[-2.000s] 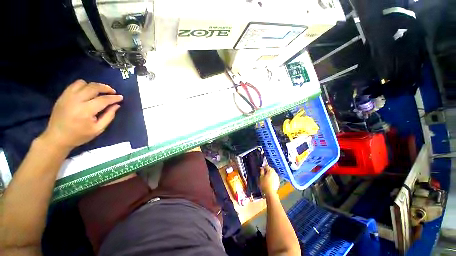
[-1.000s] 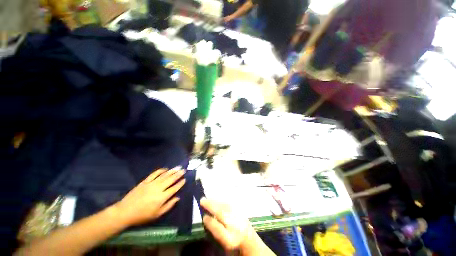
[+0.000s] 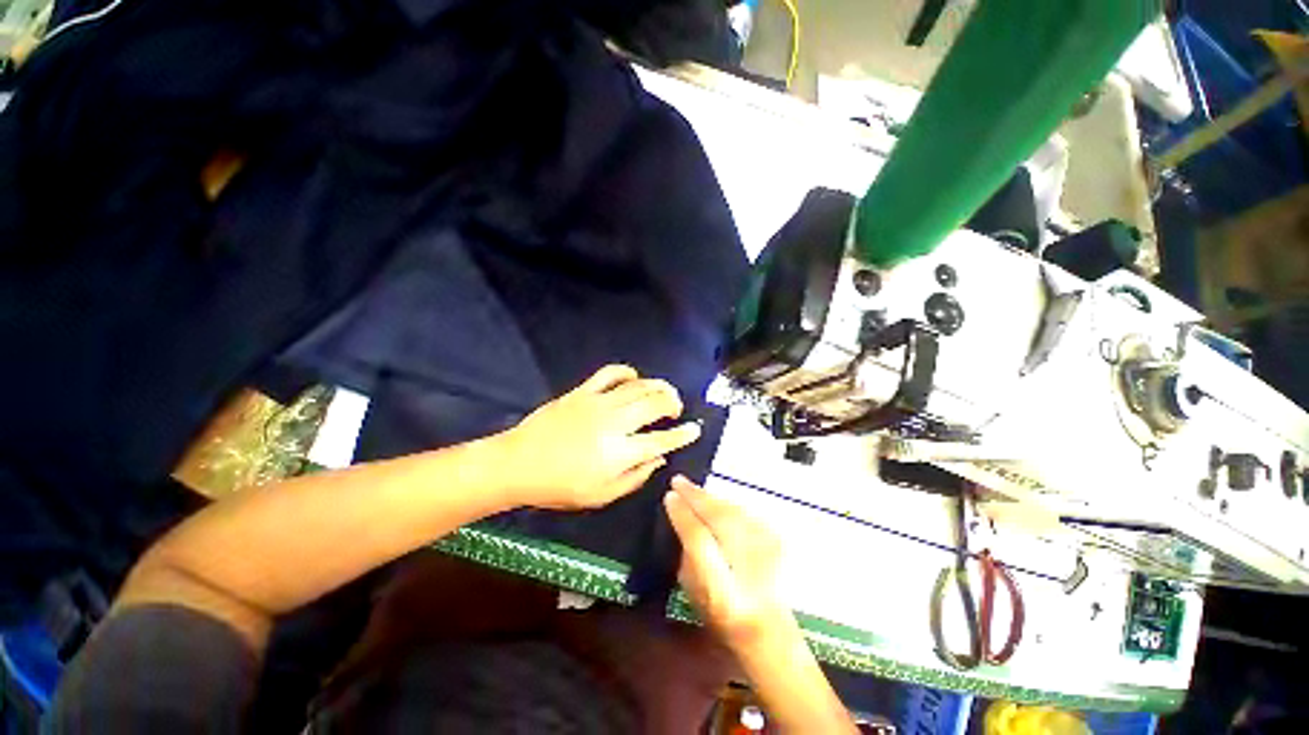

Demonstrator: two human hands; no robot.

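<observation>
A dark navy garment panel (image 3: 474, 417) lies on the white machine table, joined to a large rumpled navy heap at the left. My left hand (image 3: 603, 438) lies flat on the panel, fingers pointing right toward the machine head. My right hand (image 3: 725, 553) is at the panel's right edge, fingertips touching or just beside a dark strip of cloth (image 3: 658, 553) that hangs over the green edging; whether it grips the cloth is not clear. The sewing machine head (image 3: 847, 316) stands beyond my fingertips, its black front cover hiding the needle.
Scissors (image 3: 979, 610) lie under the machine arm. A dark thread (image 3: 861, 514) runs across the table. A green tube (image 3: 991, 122) rises above the head. Green ruler edging (image 3: 876, 653) lines the near side. A basket with yellow items (image 3: 1031, 718) and an orange bottle (image 3: 737, 711) show below.
My right hand has come up from below the table to the cloth's edge. My left hand has moved right over the panel. The view has shifted, now showing the machine from above.
</observation>
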